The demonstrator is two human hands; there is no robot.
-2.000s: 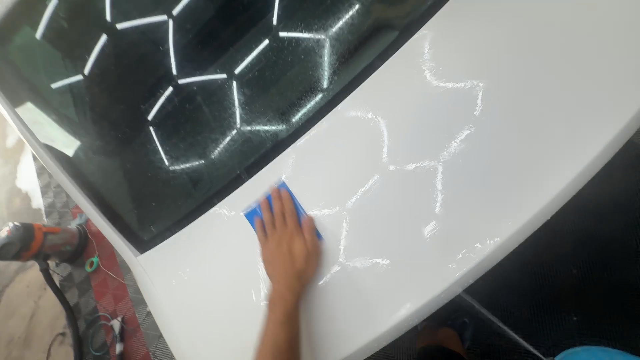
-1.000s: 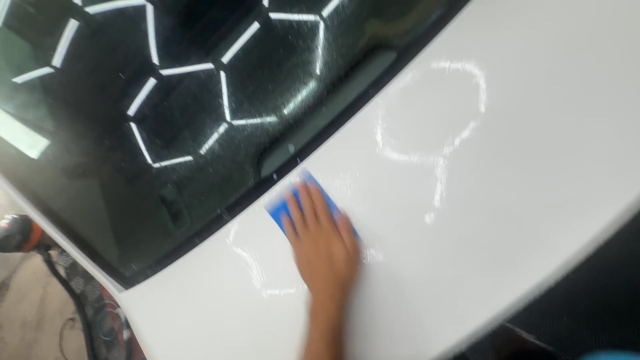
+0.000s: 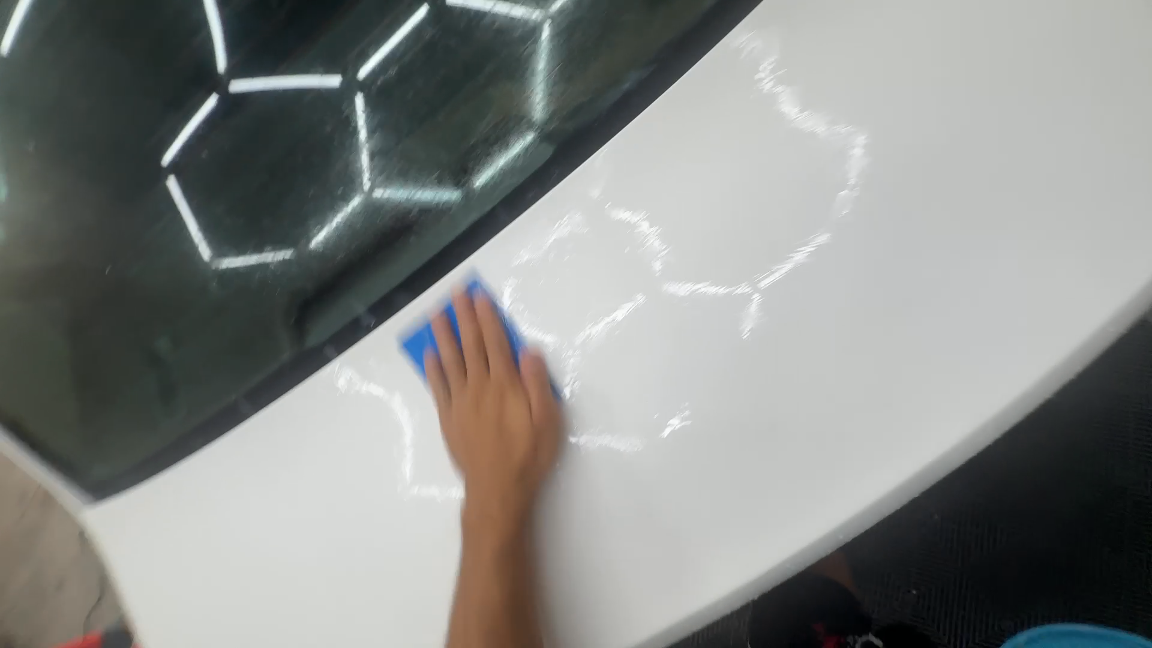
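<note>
My left hand point(image 3: 495, 405) lies palm down, its fingers nearly together, over a thin blue pad point(image 3: 417, 346). The hand holds the pad flat against a white car body panel point(image 3: 765, 477), just beside the dark edge of the window glass point(image 3: 243, 333). Two pad corners and part of its right edge show around the fingers; the rest is hidden under the hand. Hand and pad are slightly blurred. Bright hexagonal light reflections lie on both the panel and the glass. My right hand is not in view.
The panel's curved outer edge point(image 3: 909, 495) runs from lower middle to right, above a dark textured floor point(image 3: 999, 504). A blue rounded rim point(image 3: 1080, 635) shows at the bottom right corner. A dark, partly hidden shape, perhaps a shoe point(image 3: 805, 612), is near the panel's edge.
My left hand and the blue pad have moved along the glass edge, away from the lower left corner of the window. The view has shifted, and the orange and black power tool at left has left it.
</note>
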